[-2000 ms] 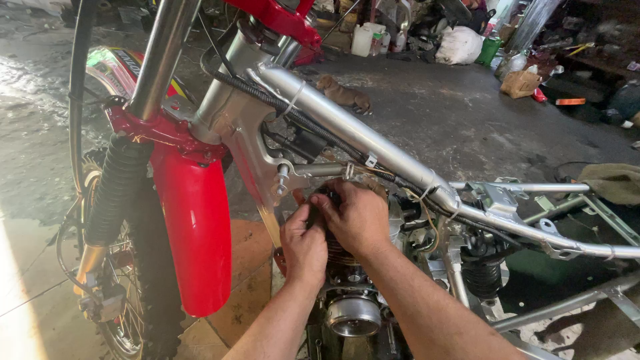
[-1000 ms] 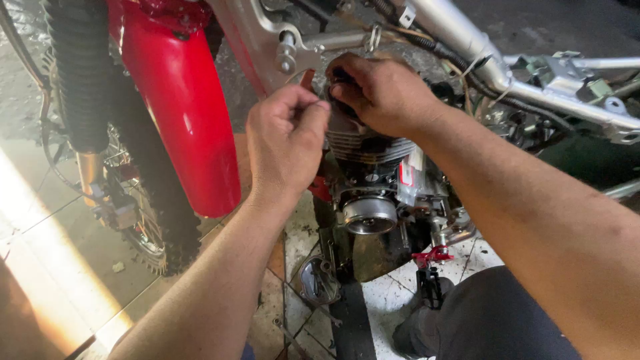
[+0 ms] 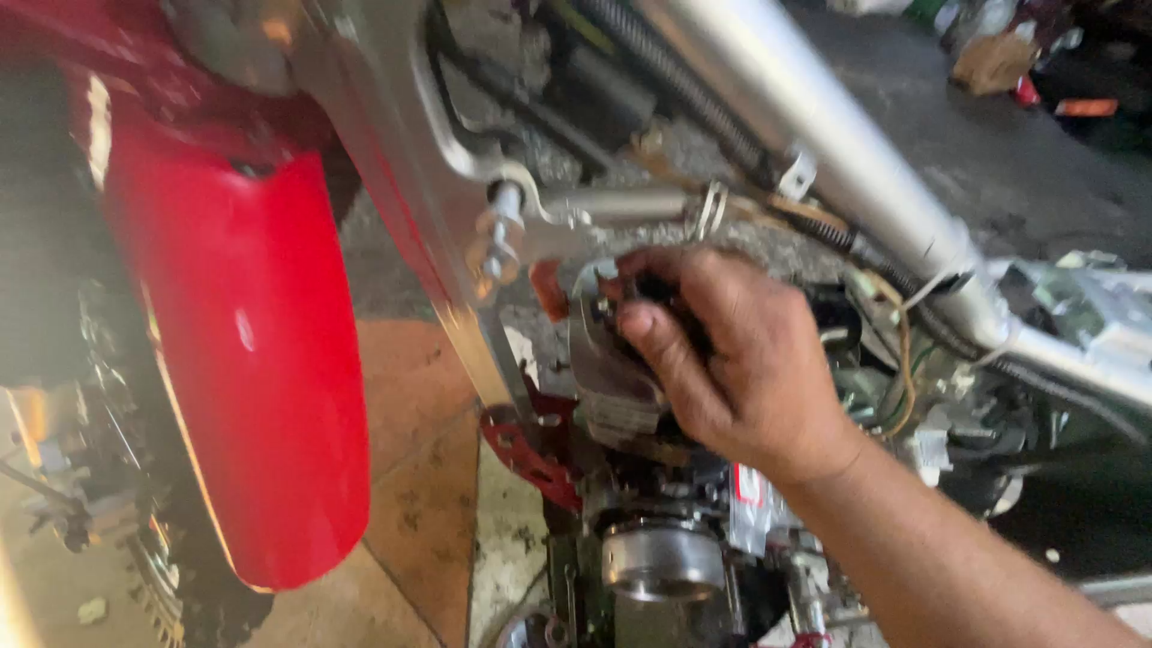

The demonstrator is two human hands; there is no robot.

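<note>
My right hand (image 3: 747,351) reaches in from the lower right and is curled over the top of the motorcycle engine (image 3: 621,396). Its thumb and fingers close around a small dark part (image 3: 657,290), mostly covered by the fingers and blurred. An orange-red piece (image 3: 548,290) stands just left of the fingertips. A bolt (image 3: 500,229) sticks out of the silver frame bracket to the upper left. Below the hand sits a round silver metal cylinder (image 3: 662,560) on the engine, with a small plastic packet (image 3: 748,504) beside it. My left hand is out of view.
The red front fender (image 3: 261,360) and knobby tyre (image 3: 189,576) fill the left. A silver frame tube (image 3: 828,135) with cables crosses the upper right. A red bracket (image 3: 535,454) lies between frame and engine. Loose items, one a brown bag (image 3: 993,65), lie on the floor at upper right.
My left hand, beside the right one at the engine top in both earlier frames, has left the view. The right hand remains over the engine top. The view has shifted noticeably.
</note>
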